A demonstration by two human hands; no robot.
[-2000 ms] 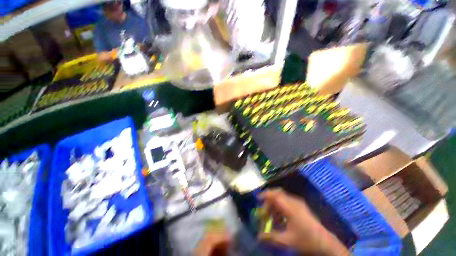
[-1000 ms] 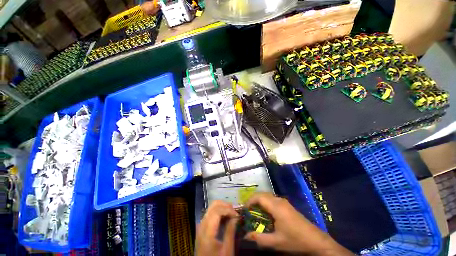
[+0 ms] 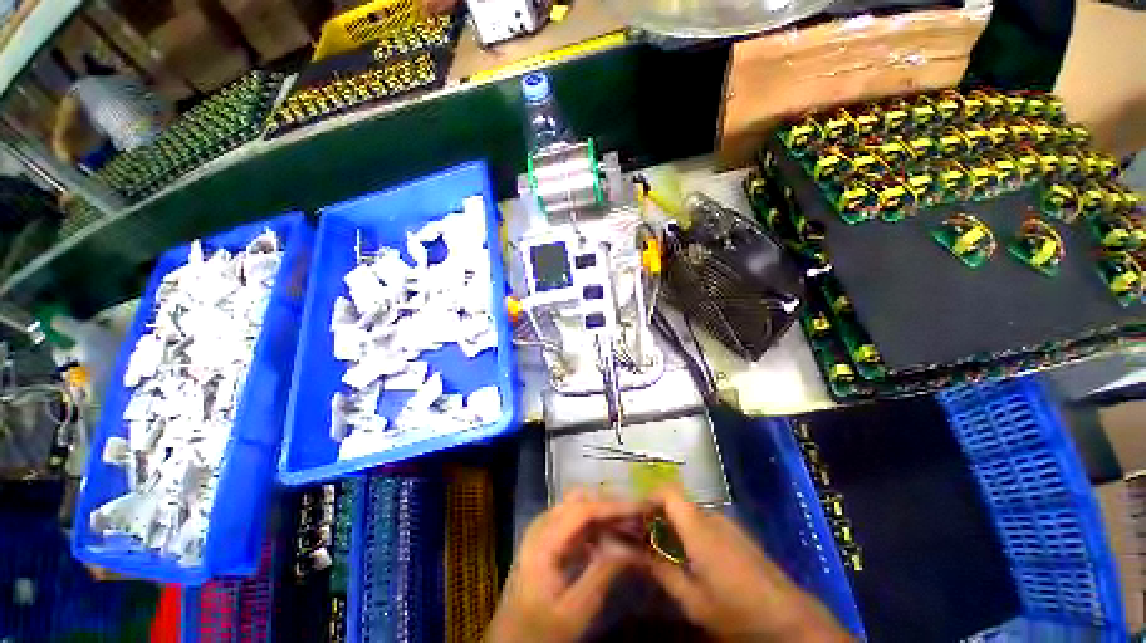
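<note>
My left hand [image 3: 568,565] and my right hand [image 3: 723,572] are close together at the bottom middle, in front of the work plate [image 3: 591,475]. My right hand holds a small circuit board [image 3: 665,538], of which a green and yellow edge shows between its fingers. The fingers of my left hand are bent beside it; whether they grip anything is hidden. The soldering machine [image 3: 581,295] stands behind the plate, its dark slim iron [image 3: 615,399] pointing down towards it. Thin metal sticks [image 3: 628,453] and a yellow-green patch [image 3: 654,477] lie on the plate.
Two blue bins [image 3: 292,427] of white housings [image 3: 421,302] stand at left. A black fan [image 3: 735,283] is right of the machine. Black foam sheets [image 3: 924,295] with rows of boards are stacked at right, above a blue crate [image 3: 1037,465]. A person [image 3: 120,111] sits at the far left.
The view has swung to the right and down, then back left, so the bench fills the picture. My hands have come together around the board, which is now more covered by fingers.
</note>
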